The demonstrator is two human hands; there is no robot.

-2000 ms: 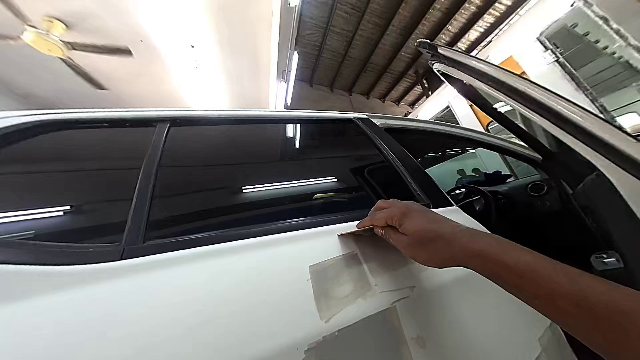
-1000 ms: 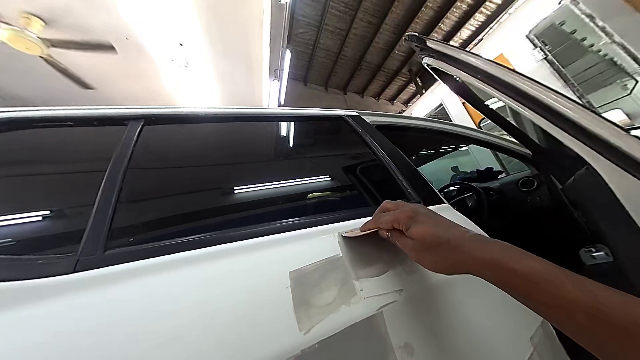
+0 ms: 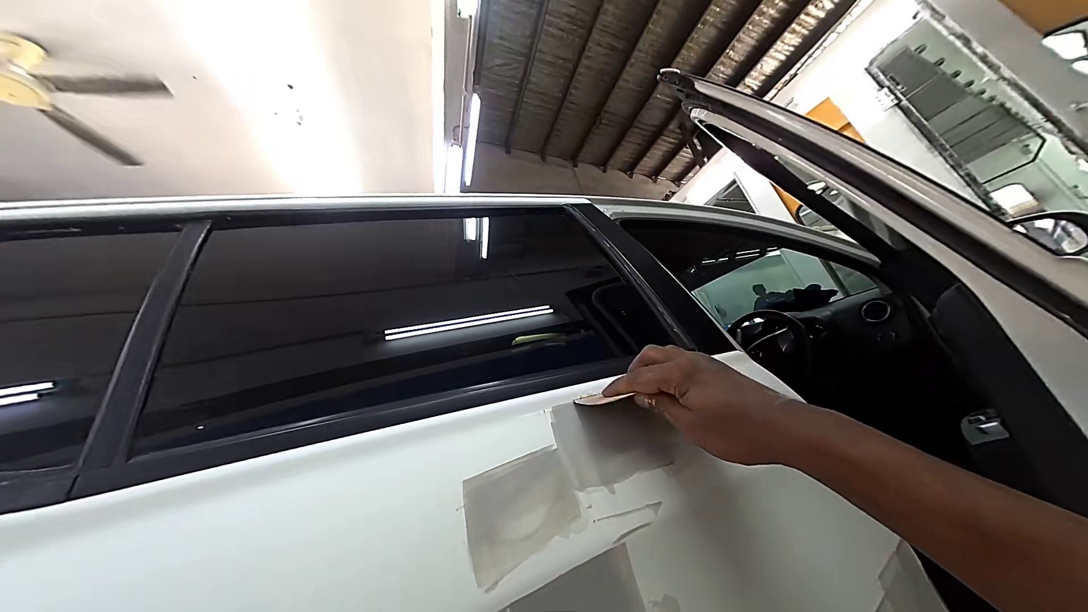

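My right hand [image 3: 680, 395] reaches in from the right and grips a thin, flat, light-coloured spreader [image 3: 605, 398], its edge against the white rear door panel [image 3: 340, 510] of a car just under the window trim. Below the spreader lies a smooth grey filler patch [image 3: 608, 446]. A second, blotchy grey patch [image 3: 520, 514] sits lower left of it, and a darker one [image 3: 586, 588] is at the bottom edge. My left hand is not in view.
The tinted rear window [image 3: 382, 289] runs above the panel. At the right a front door [image 3: 892, 178] stands ajar, showing the steering wheel [image 3: 773, 336]. A ceiling fan [image 3: 25, 72] hangs at the upper left.
My right hand stays by the window trim with the spreader in its fingers. The grey patch beneath it looks wider and more even than two seconds ago. The view has shifted slightly.
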